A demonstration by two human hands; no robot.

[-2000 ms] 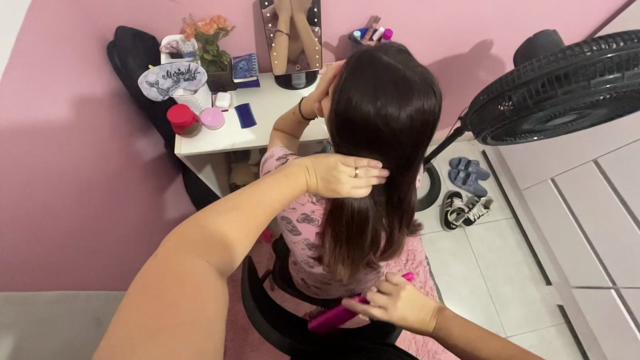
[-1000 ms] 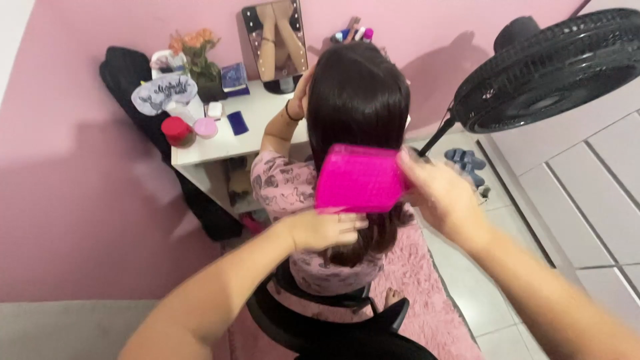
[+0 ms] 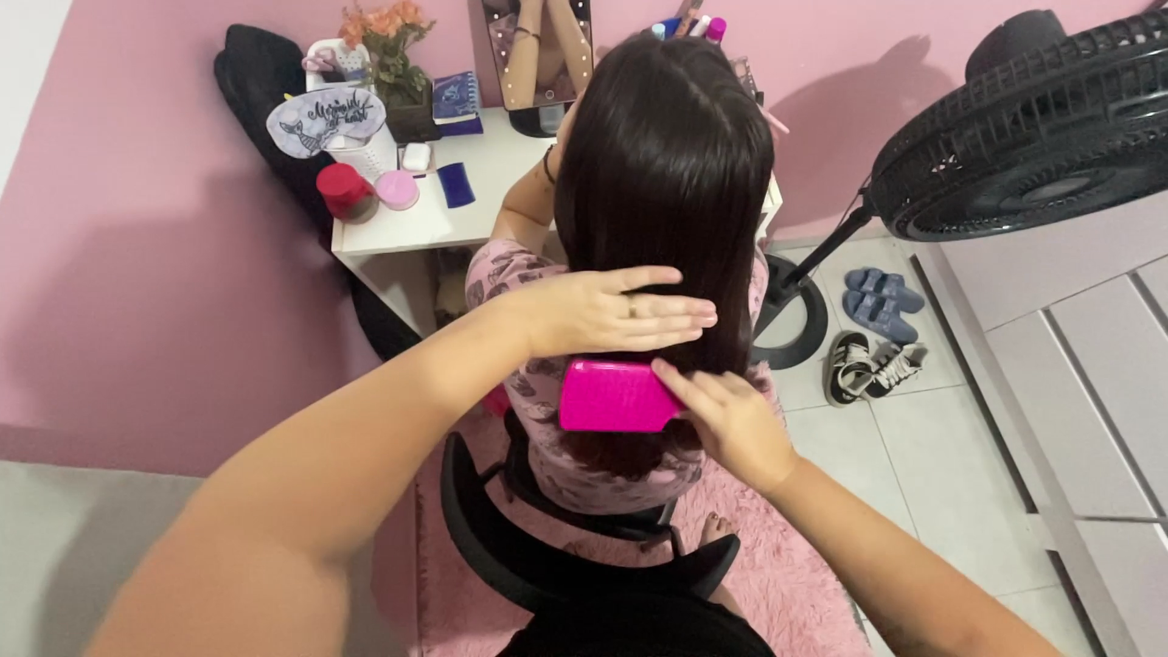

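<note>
A person with long dark hair (image 3: 675, 155) sits with their back to me, in a pink patterned shirt (image 3: 593, 484). My left hand (image 3: 625, 312) lies flat on the hair at mid-back, a ring on one finger and the fingers extended, gripping nothing. Just below it, my right hand (image 3: 735, 422) holds a bright pink paddle hairbrush (image 3: 616, 397) by its handle. The brush's back faces me and its bristle side is against the lower hair, so the bristles are hidden. The hair ends show beneath the brush.
A black chair (image 3: 547, 566) stands between me and the person. A white desk (image 3: 401, 239) ahead holds a lighted mirror (image 3: 538, 55), a flowerpot (image 3: 411, 114) and jars. At right are a black fan (image 3: 1013, 137), slippers (image 3: 881, 301) and sneakers (image 3: 849, 370). A pink shaggy rug (image 3: 776, 566) lies below.
Two seconds ago the brush was low, near the chair. It was then raised over the hair, and has since moved down. My left hand is now above the brush, no longer partly behind it.
</note>
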